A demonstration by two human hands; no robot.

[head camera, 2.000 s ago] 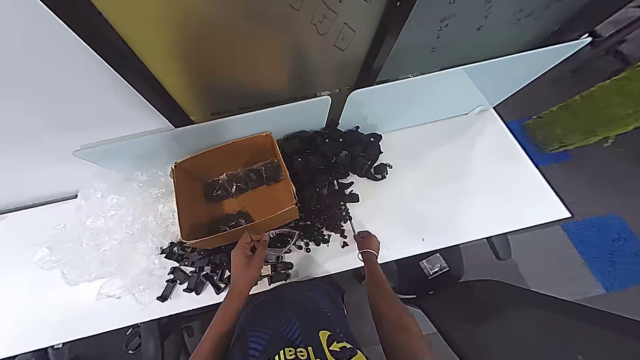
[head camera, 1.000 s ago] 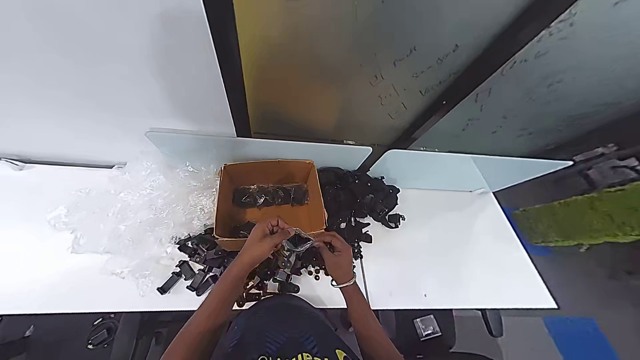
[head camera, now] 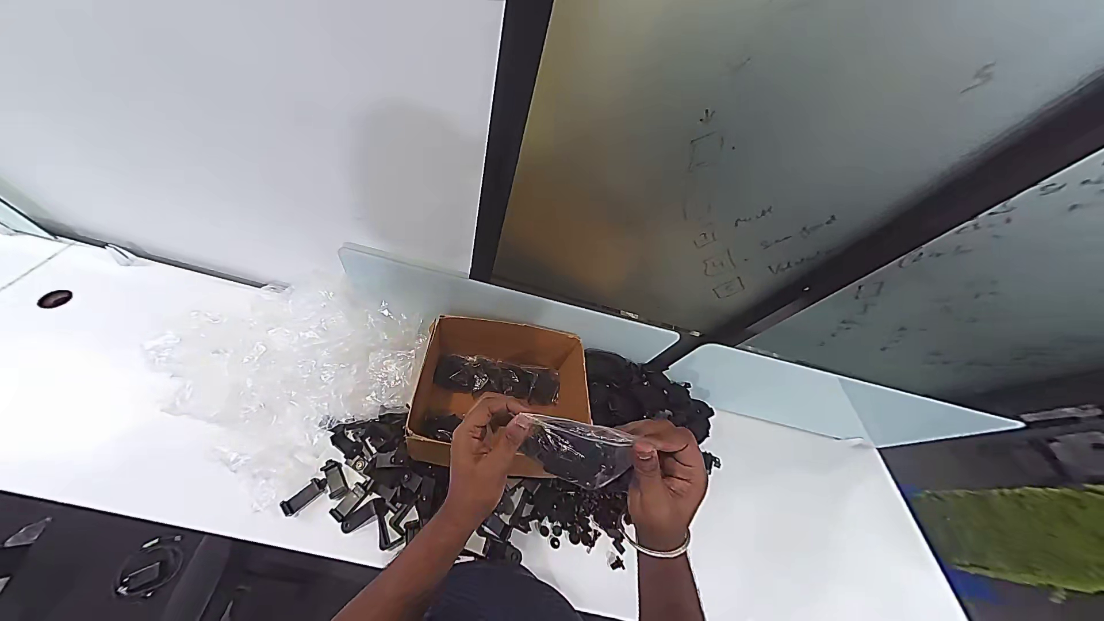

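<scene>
My left hand (head camera: 486, 453) and my right hand (head camera: 666, 474) pinch the two ends of a clear plastic bag (head camera: 580, 450) with black parts inside. They hold it in front of an open cardboard box (head camera: 502, 332). More black parts in clear wrap (head camera: 498, 379) lie in the box, and others sit partly hidden behind my left hand. Loose black plastic parts (head camera: 379, 483) are heaped on the white table at the box's near left. Small round black parts (head camera: 573, 528) lie below the held bag. A pile of black pieces (head camera: 642, 388) stands right of the box.
A large heap of crumpled clear plastic bags (head camera: 293, 371) spreads over the white table (head camera: 793, 517) left of the box. Low frosted glass dividers (head camera: 517, 302) run along the table's back edge, before a glass board (head camera: 621, 172) with handwriting. A round hole (head camera: 54, 299) is in the tabletop at far left.
Two seconds ago my right hand was apart from my left, at the right of the parts; now both hands hold the bag, stretched between them. The view has shifted.
</scene>
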